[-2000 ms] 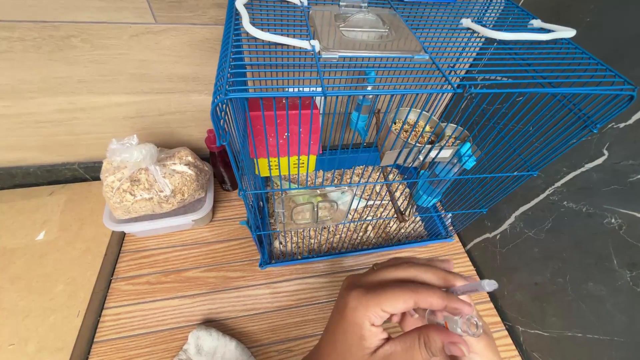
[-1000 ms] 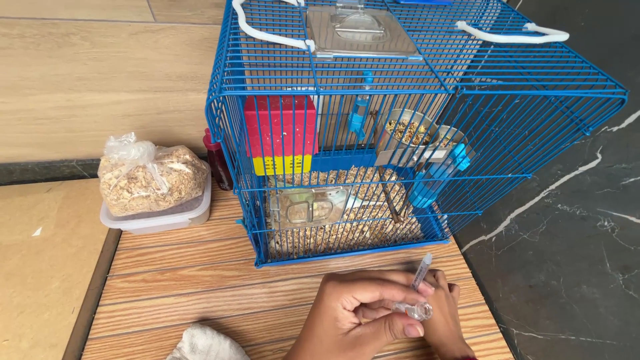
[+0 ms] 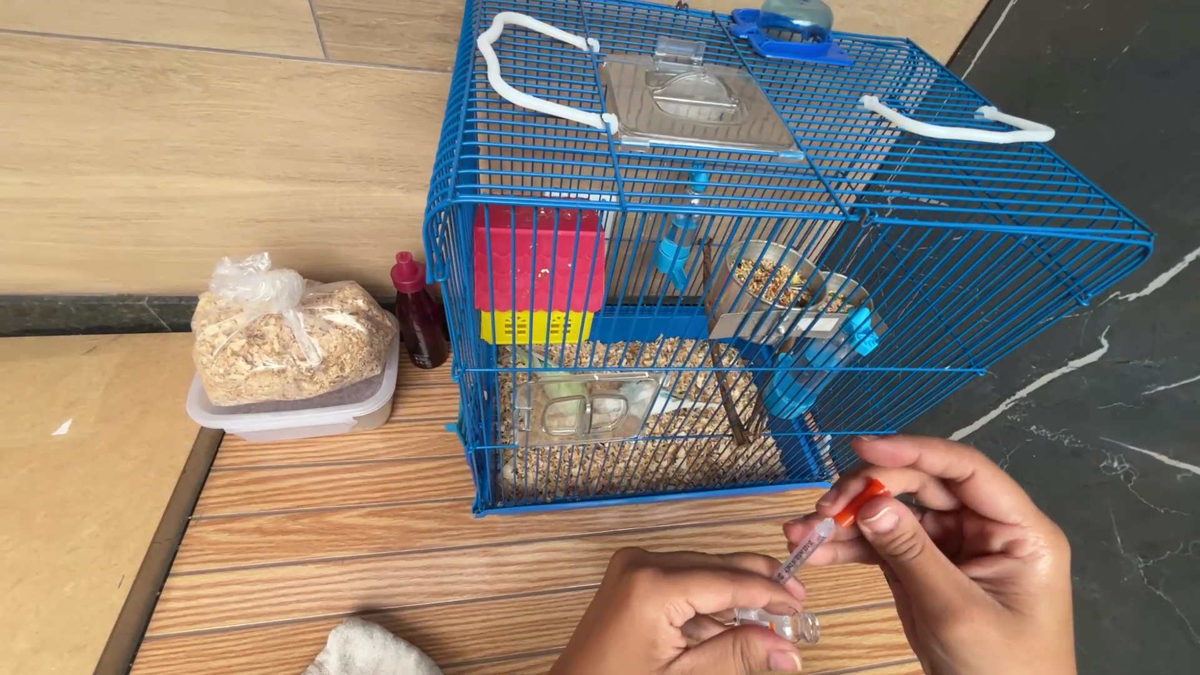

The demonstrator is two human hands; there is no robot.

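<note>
Near the bottom, right of centre, my left hand [image 3: 689, 614] holds a small clear syringe [image 3: 804, 551] with printed marks, pointing up to the right. The same hand grips a small clear glass vial [image 3: 783, 625] lower down. My right hand [image 3: 975, 553] pinches an orange cap [image 3: 860, 502] between thumb and finger, at the upper tip of the syringe; whether the two touch is hard to tell. Both hands are in front of a blue wire cage [image 3: 656, 497].
In the cage are a red and yellow plastic house [image 3: 539, 267], steel bowls of seed [image 3: 764, 281] and wood-shaving bedding [image 3: 609, 469]. At left, a bag of shavings [image 3: 291, 347] sits on a plastic tub [image 3: 281, 417] beside a dark red bottle [image 3: 420, 314]. A grey cloth [image 3: 370, 652] lies in front.
My right hand has come out from behind my left hand and now holds an orange cap, not visible earlier. My left hand keeps hold of the syringe and vial.
</note>
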